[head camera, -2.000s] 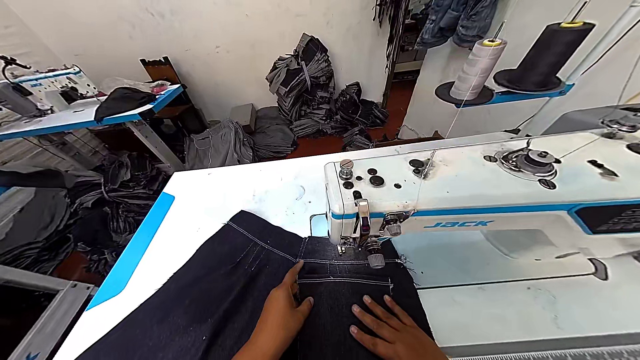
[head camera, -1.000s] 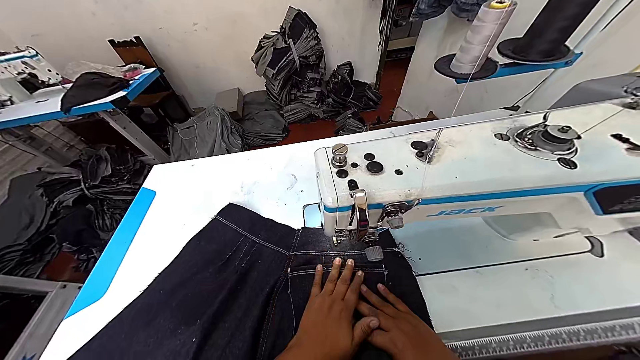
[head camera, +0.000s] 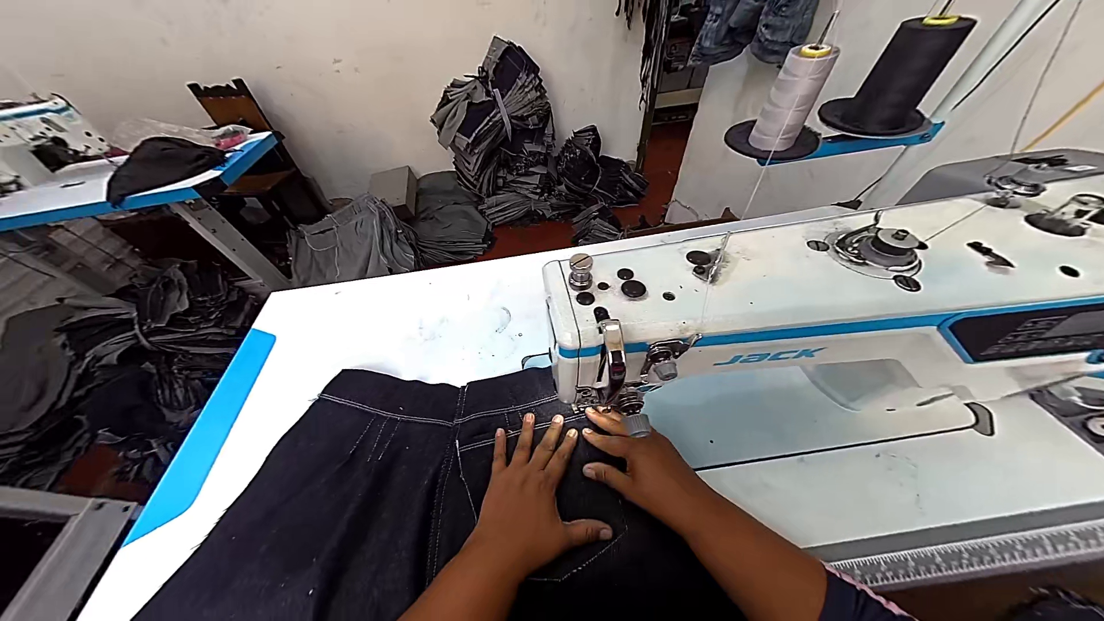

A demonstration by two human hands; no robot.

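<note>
Dark denim trousers (head camera: 371, 483) with pale stitching lie over the white sewing table, their waist part under the head of a Jack sewing machine (head camera: 776, 328). My left hand (head camera: 530, 500) presses flat on the back pocket area, fingers spread and pointing at the needle area. Close by on the right, my right hand (head camera: 638, 466) rests on the denim with its fingertips just below the presser foot area (head camera: 599, 397), partly behind the machine's grey knob. The needle itself cannot be made out.
Thread cones, one pale (head camera: 793, 99) and one black (head camera: 906, 73), stand behind the machine. A measuring tape strip (head camera: 975, 556) runs along the table's front edge. Bundles of denim pieces (head camera: 500, 129) lean on the wall. Another sewing table (head camera: 198, 177) stands at the left.
My right hand has moved up towards the presser foot. My left hand, earlier touching the right one, now lies apart from it on the pocket. The denim has shifted under the machine.
</note>
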